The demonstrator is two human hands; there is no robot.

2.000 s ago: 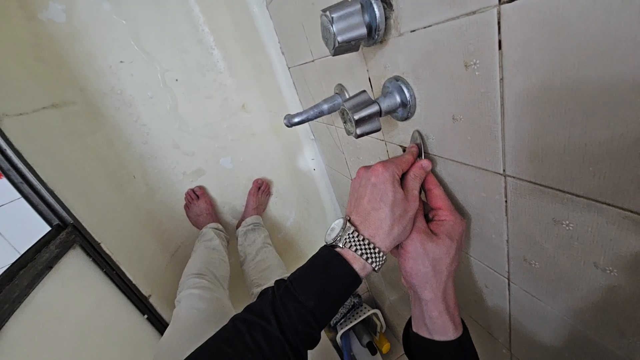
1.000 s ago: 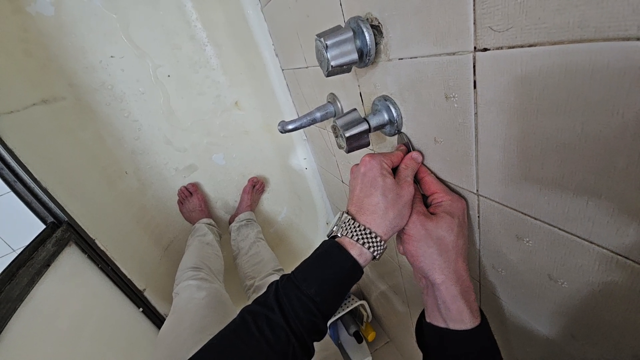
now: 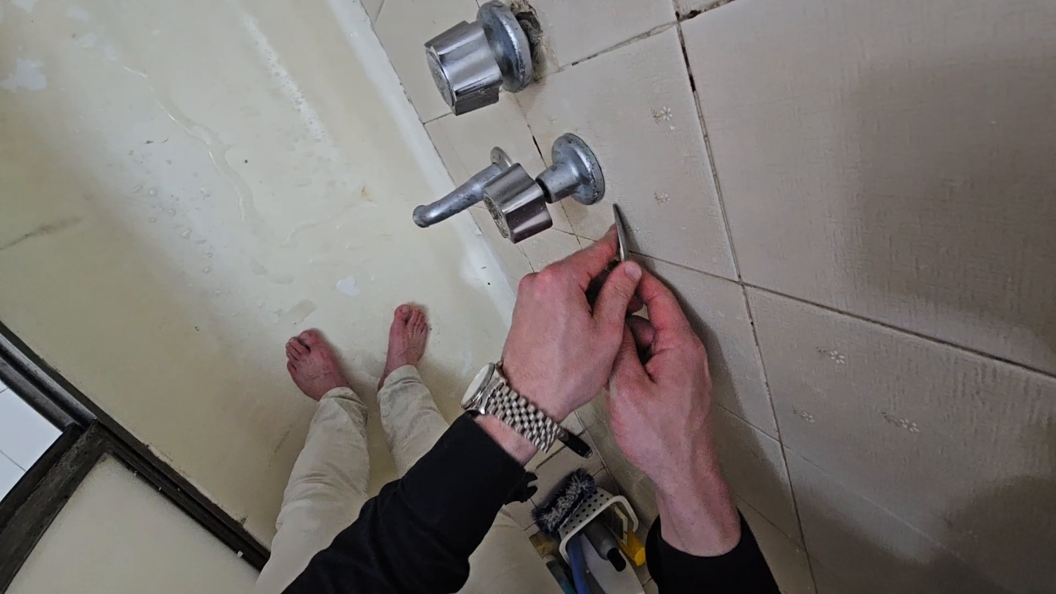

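Observation:
A thin, pointed metal piece (image 3: 620, 233) is pinched between the thumb and fingers of my left hand (image 3: 569, 330), which wears a steel-banded wristwatch (image 3: 511, 406). Against it sits my right hand (image 3: 664, 396), its fingers curled around something dark and mostly hidden, perhaps part of the same object. The tip of the piece is just below the round wall flange (image 3: 582, 169) of the lower chrome tap handle (image 3: 518, 203). Behind that handle a metal spout (image 3: 458, 200) juts from the wall. Another chrome tap handle (image 3: 466, 68) is higher up, with a rough gap at its flange.
Beige tiles (image 3: 866, 173) with dark joints cover the wall on the right. My bare feet (image 3: 316, 365) stand in a worn bathtub (image 3: 165, 272). A dark-framed edge (image 3: 132, 462) crosses the lower left. Below my hands is a white basket (image 3: 596, 505) with a brush (image 3: 565, 499) and other tools.
The tip of the metal piece, at the edge of the lower flange one second ago, now shows slightly apart from it. Both hands stay together and keep their hold. The view has shifted somewhat.

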